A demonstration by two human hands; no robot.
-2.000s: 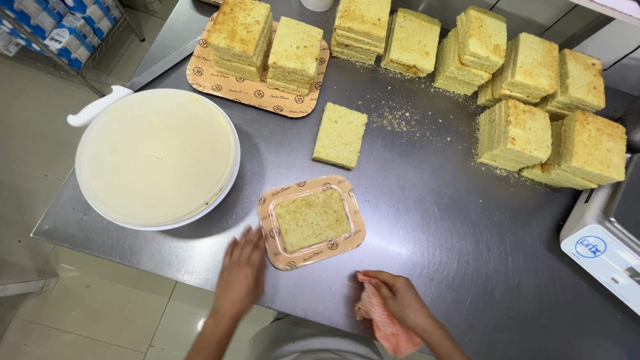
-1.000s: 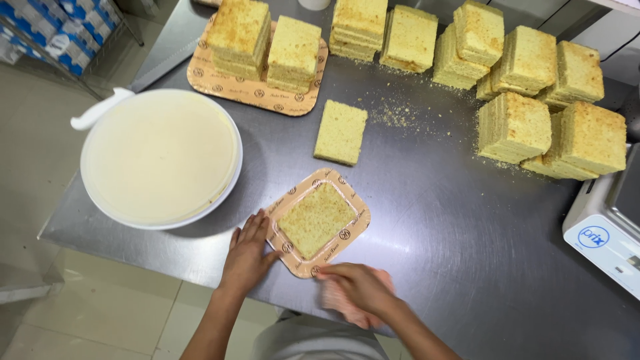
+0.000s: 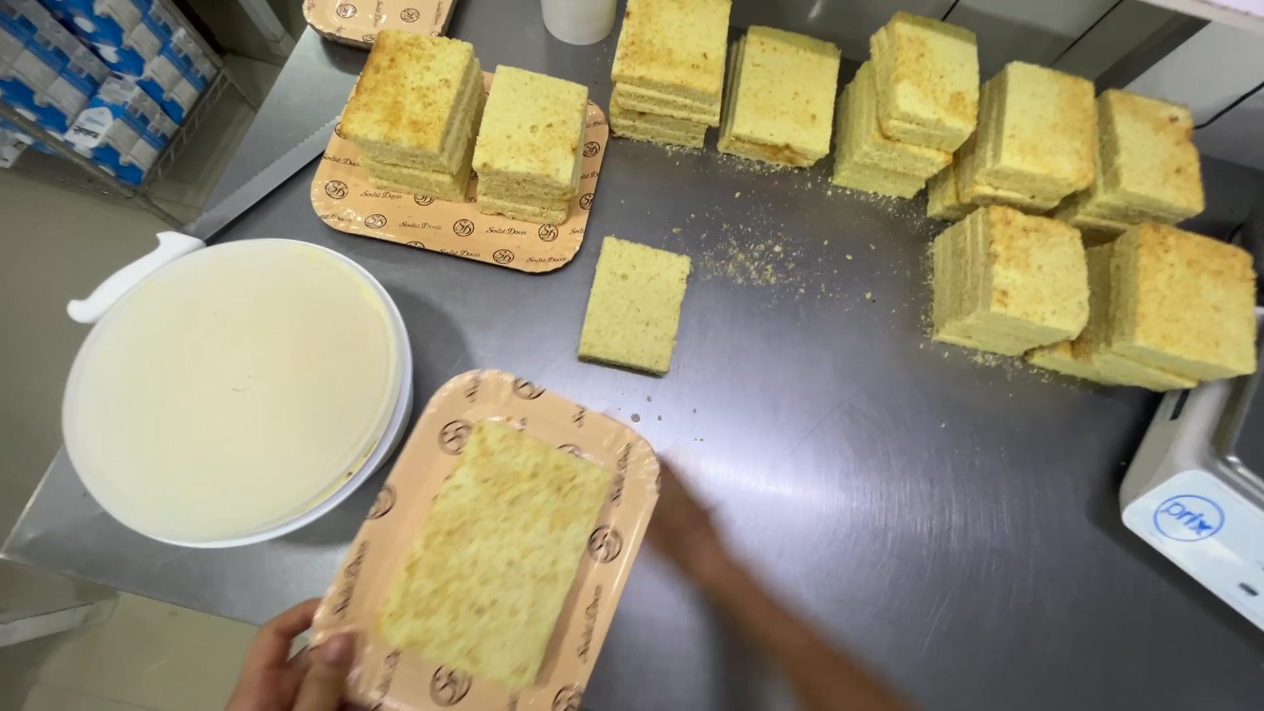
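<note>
My left hand [image 3: 301, 664] grips the lower left corner of a peach printed cardboard tray [image 3: 624, 513], lifted toward the camera and tilted. One rectangular sponge cake layer [image 3: 504, 553] lies in the tray. My right hand [image 3: 681, 499] is blurred and mostly hidden behind the tray's right edge; whether it holds the cloth seen earlier cannot be told. Just beyond the tray, a single cake slice [image 3: 635, 306] lies flat on the steel table [image 3: 869, 474].
A lidded white round tub [image 3: 237, 395] stands left, beside a white-handled serrated knife [image 3: 267, 188]. Behind are a printed tray [image 3: 395, 235] with two cake stacks and more cake stacks [image 3: 1037, 133]. Crumbs [image 3: 750, 259] lie mid-table. A scale [image 3: 1200, 523] stands at right.
The tray with its cake layer has been lifted off the table, with my left hand now gripping its corner. My right hand has moved forward behind the tray. The pink cloth is out of sight.
</note>
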